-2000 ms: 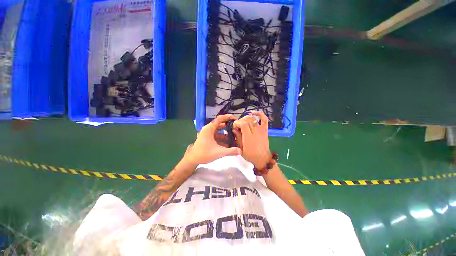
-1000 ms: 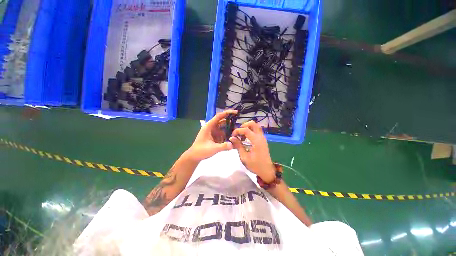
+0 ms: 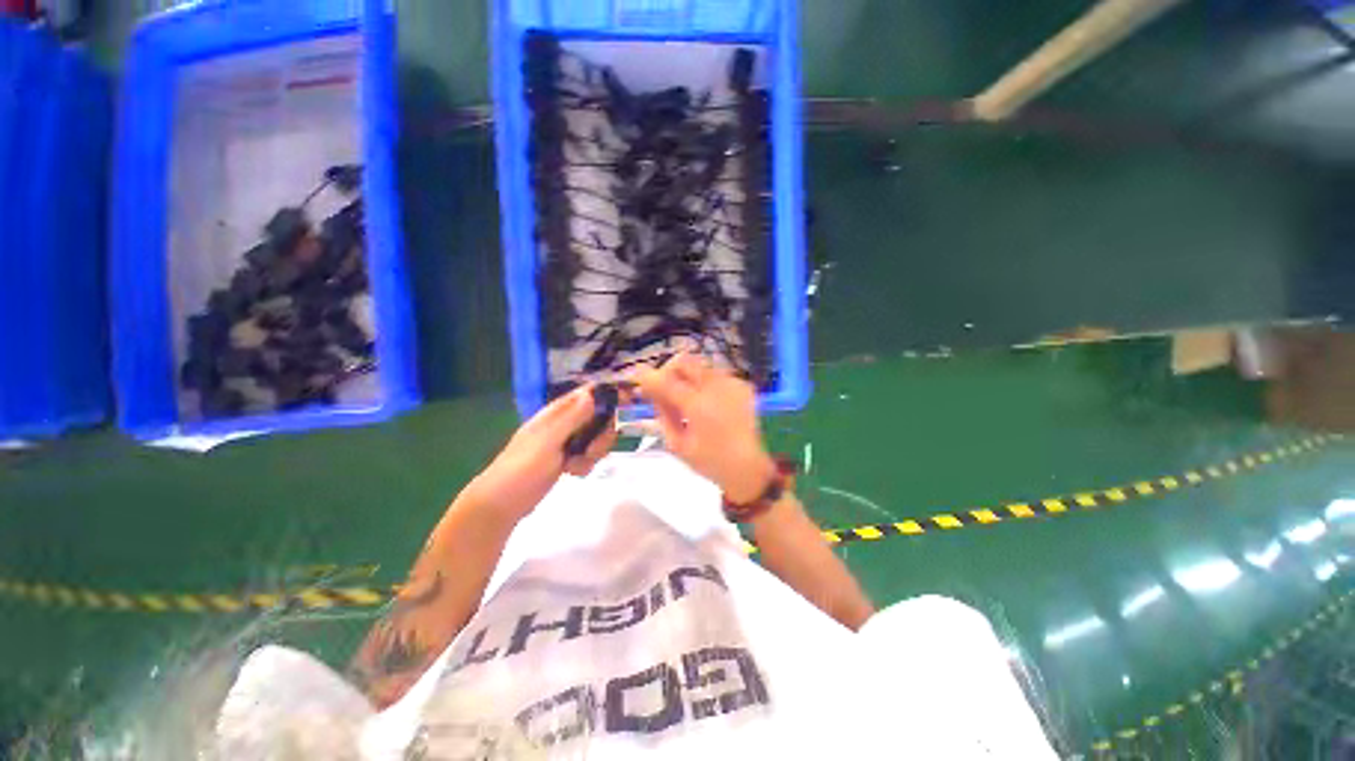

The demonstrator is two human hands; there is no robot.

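My left hand point(image 3: 553, 442) holds a small black power adapter point(image 3: 593, 421) between thumb and fingers, just in front of the near edge of the main blue tote point(image 3: 792, 223). My right hand point(image 3: 704, 421) is beside it, fingers bent close to the adapter's upper end; black cord point(image 3: 632, 354) loops near the fingertips. Whether my right fingers pinch the cord is blurred. The main tote has black units in rows along both long sides, with cords tangled in the middle over a white liner.
A second blue tote point(image 3: 391, 223) at left holds a loose pile of black units on a printed liner. More blue totes point(image 3: 52, 238) stand far left. A wooden bar point(image 3: 1063, 63) lies at upper right; cardboard point(image 3: 1315, 379) is at the right edge. Yellow-black tape point(image 3: 1025, 506) crosses the floor.
The view has turned, and the totes sit further left in the picture. My left hand has tilted, so the black adapter now shows more clearly. My right hand stays close beside it.
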